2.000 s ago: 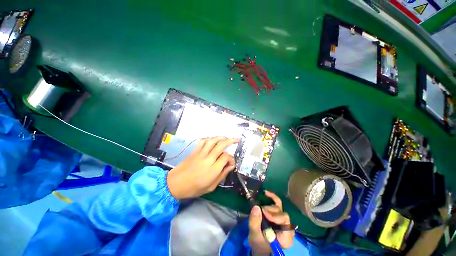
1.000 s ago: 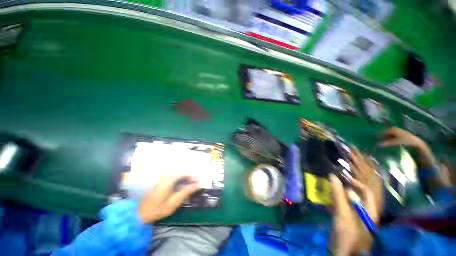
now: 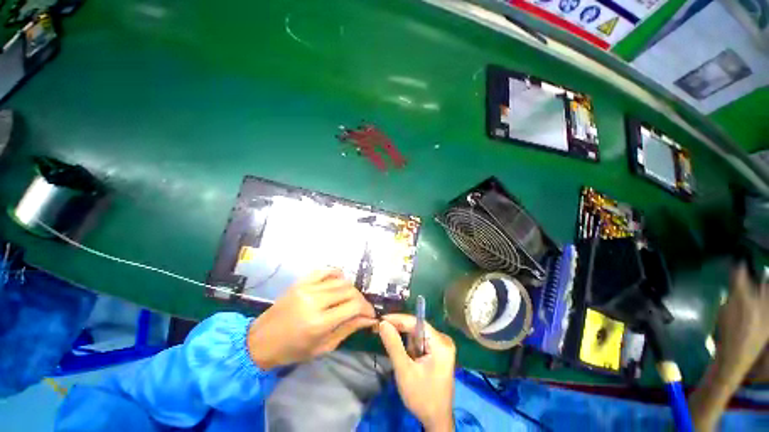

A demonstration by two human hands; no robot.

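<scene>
The opened tablet unit [image 3: 232,245] lies in front of me, its white centre glaring. My left hand [image 3: 308,325] is over its lower right edge, thumb and fingers pinched. My right hand [image 3: 422,367] meets it there, with a grey stick [image 3: 420,325], perhaps tweezers, upright between its fingers. A tiny dark part [image 3: 378,318], perhaps a wired component, shows between the two hands' fingertips; its details are hidden. Solder wire [image 3: 126,261] runs from the silver spool [image 3: 40,202] to the unit's lower left edge. The blue-handled soldering iron [image 3: 673,384] rests at the far right.
Red leaded components [image 3: 375,148] lie behind the unit. To the right are a fume fan [image 3: 497,228], a brown tape roll [image 3: 459,308], a blue ridged block [image 3: 555,299] and a yellow sponge [image 3: 601,340]. Waiting tablets [image 3: 540,114] lie along the far edge. Another person's blurred hand [image 3: 742,325] is far right.
The soldering iron has left my right hand and rests at the far right. My right hand has come back beside my left, now with the grey stick. The camera view has swung and returned.
</scene>
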